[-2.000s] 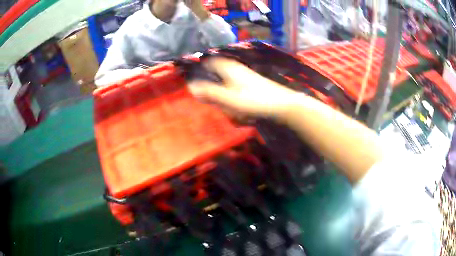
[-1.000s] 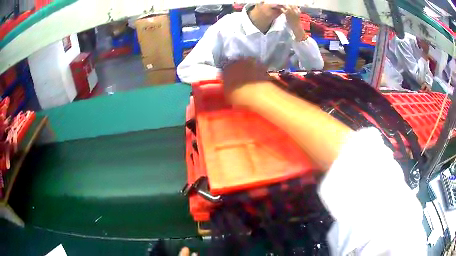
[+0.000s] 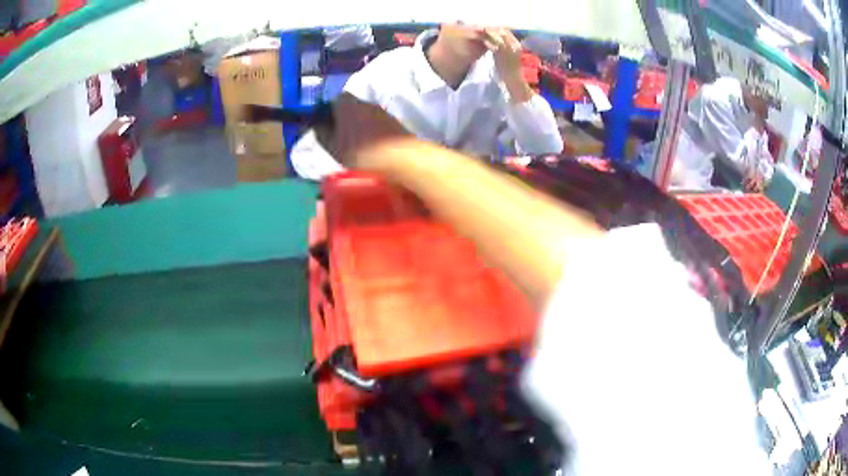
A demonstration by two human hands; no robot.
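Observation:
My right hand (image 3: 370,135), dark and blurred, is over the far left corner of the top red watch tray (image 3: 432,293). A black strap (image 3: 279,113) sticks out to the left from my fingers, above the tray; it looks like part of a black watch. The near part of the tray top shows bare red. Black watch straps (image 3: 446,409) hang over the stack's front edge, and one with a metal buckle (image 3: 351,374) hangs at its near left corner. My forearm and white sleeve hide the tray's right part. My left hand is out of view.
The green bench (image 3: 177,325) lies left of the stack. More black straps (image 3: 595,191) drape over trays behind my arm. Another red tray (image 3: 744,228) lies at right, beyond a metal upright. A person in a white smock (image 3: 456,98) sits across the bench. A calculator (image 3: 811,364) lies far right.
My right hand has risen slightly, and the black strap now shows beside it. The fingertip seen at the bottom edge a second ago is gone. The view has shifted, moving the stack left since then.

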